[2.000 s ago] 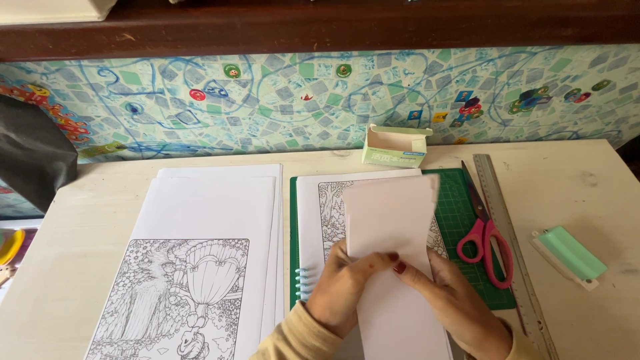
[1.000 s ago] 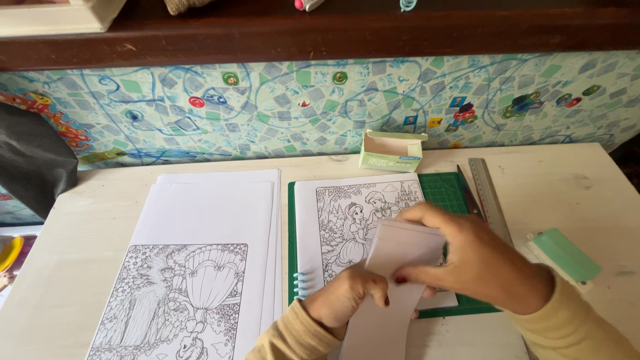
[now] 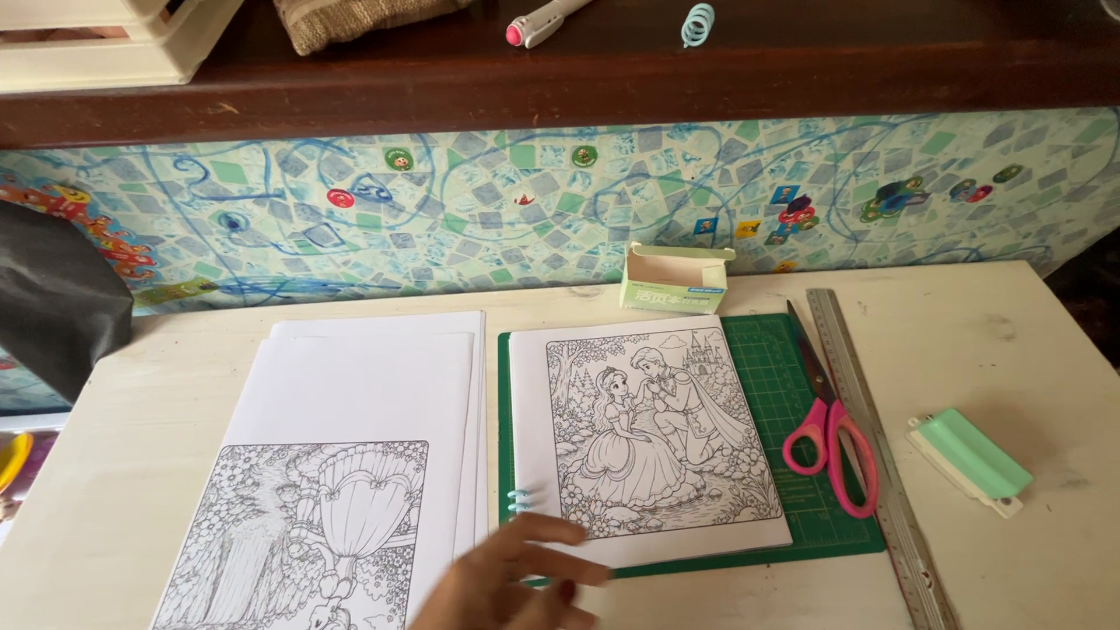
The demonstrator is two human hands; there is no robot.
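My left hand (image 3: 516,577) is at the bottom edge, fingers spread and pointing right, with nothing visible in it. It is just below the lower left corner of a stack of coloring pages (image 3: 656,429), whose top sheet shows a couple and a castle. Light-blue binding rings (image 3: 519,500) sit at that stack's left edge. The stack lies on a green cutting mat (image 3: 831,534). Pink-handled scissors (image 3: 827,437) lie at its right, beside a metal ruler (image 3: 862,420). Loose printed sheets (image 3: 367,385) lie at the left. My right hand is out of view.
A small open cardboard box (image 3: 674,284) stands behind the mat. A mint-green and white hand tool (image 3: 971,455) lies at the right. On the dark wooden shelf (image 3: 394,87) are a pen (image 3: 542,22) and a light-blue coil (image 3: 697,24). Black fabric (image 3: 52,297) hangs at the left.
My right hand and the strips of white paper that both hands held have gone out of view. My left hand has let go of them and is lower in the view.
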